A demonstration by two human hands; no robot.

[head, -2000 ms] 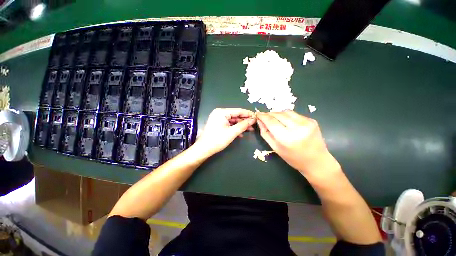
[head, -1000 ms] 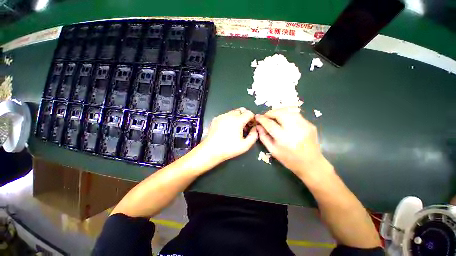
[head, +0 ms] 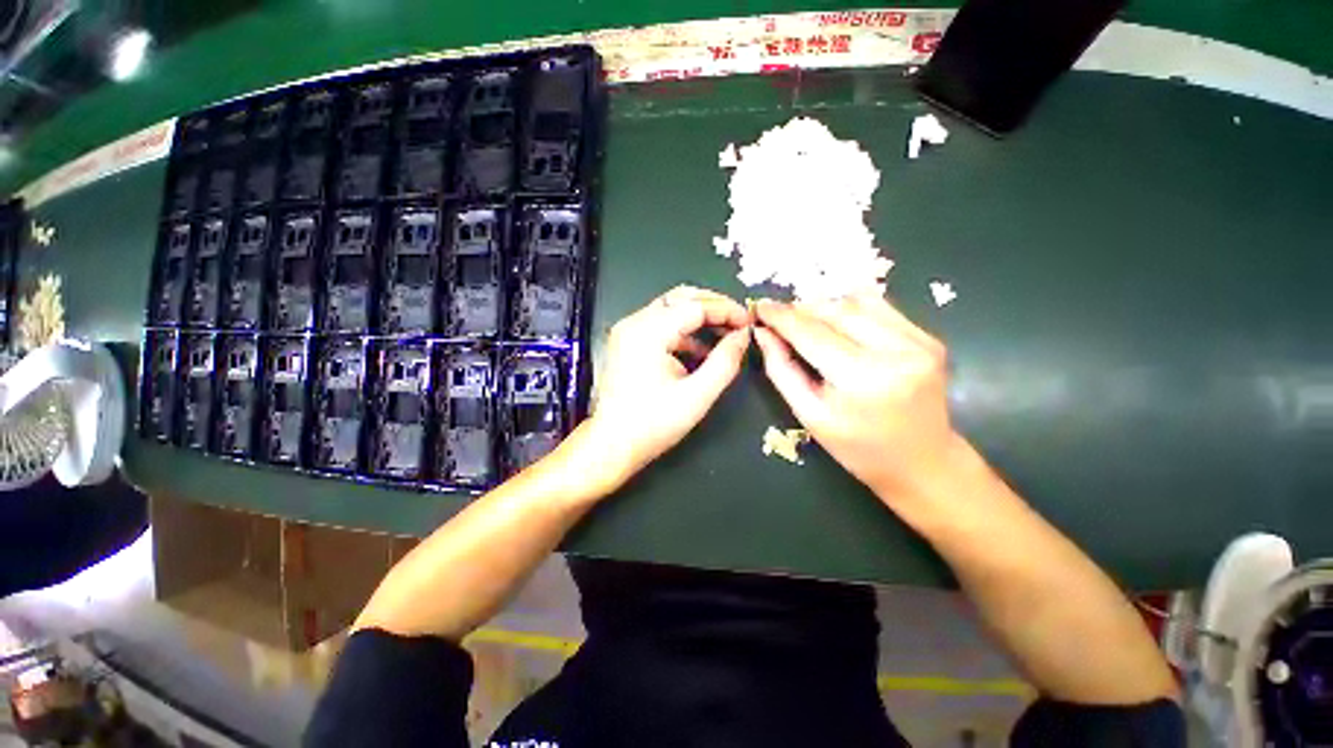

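My left hand (head: pixel 662 377) and my right hand (head: pixel 863 383) meet fingertip to fingertip just below the pale pile. A tiny piece (head: pixel 753 310) shows between the fingertips, too small to make out. The cream-white heap of release paper (head: pixel 803 212) lies beyond my right hand. A small scrap cluster (head: pixel 785 443) lies nearer me, below the hands. On the left, a black blister tray (head: pixel 589 219) holds three rows of black phone housings (head: pixel 474 278).
A dark slab (head: pixel 1009 59) lies beyond the heap. A small white item (head: pixel 927 135) and a scrap (head: pixel 943 294) lie beside it. A white fan (head: pixel 91 417) is at left, another round fan (head: pixel 1301 658) at right. A cardboard box (head: pixel 219 570) stands below the table edge.
The view has shifted slightly. My hands stay together at the same place; the left fingers have opened into a looser pinch than one second ago.
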